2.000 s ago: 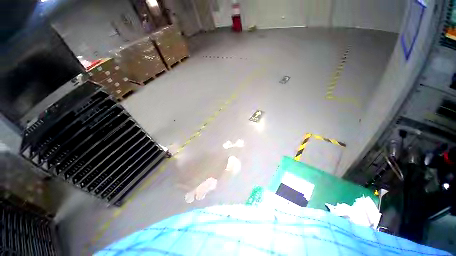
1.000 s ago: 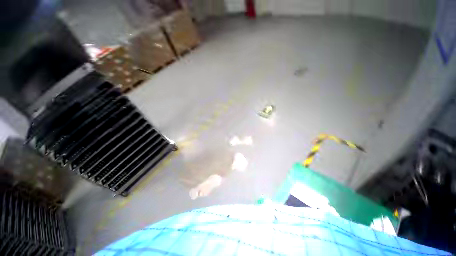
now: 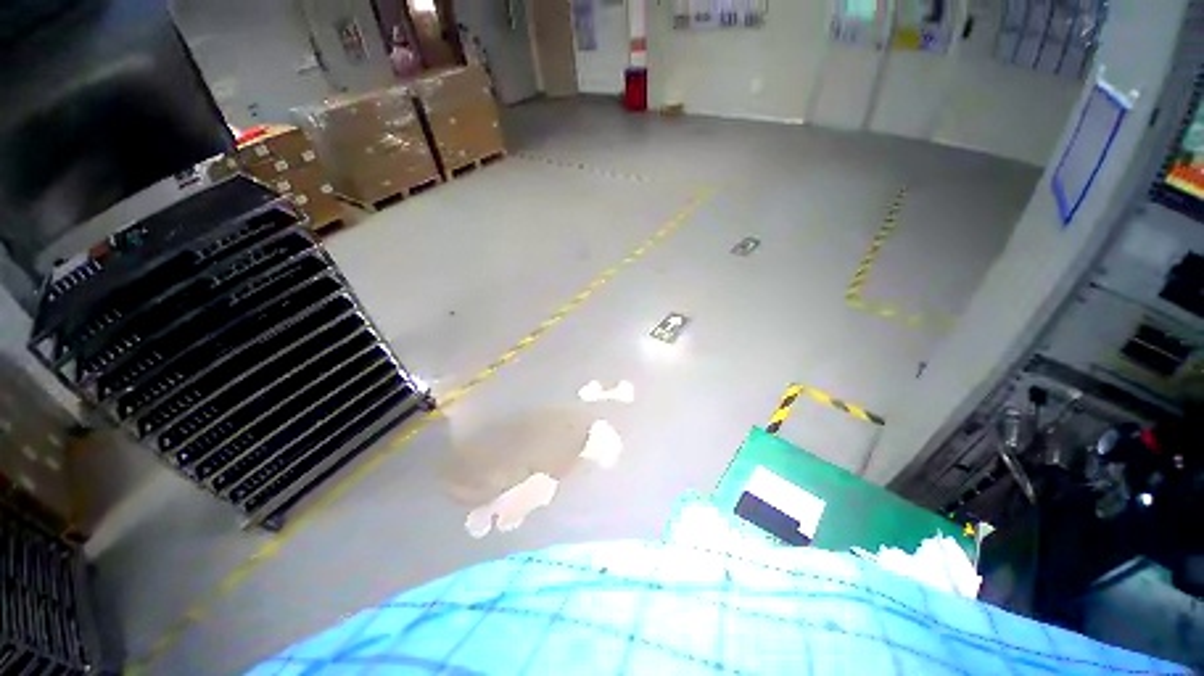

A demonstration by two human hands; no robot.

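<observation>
Neither of my hands is in the picture. My blue checked garment fills the bottom edge. Just beyond it is a small table with a green mat (image 3: 858, 506). A white paper sheet (image 3: 800, 499) lies on the mat, with a dark flat block (image 3: 772, 516) on or against it. A loose white heap, cloth or bag (image 3: 937, 560), lies at the mat's near right part, partly cut off by my garment.
A black tray rack (image 3: 225, 350) stands at the left, another (image 3: 40, 601) at lower left. Cartons on pallets (image 3: 376, 143) stand behind. A dark machine (image 3: 1070, 456) is at the right. Yellow tape (image 3: 568, 314) marks the grey floor. A person shows far back (image 3: 401, 50).
The view has tilted up and sharpened after a blur, so the far wall and doors show. The paper and dark block are more visible than one second ago. No hand has appeared.
</observation>
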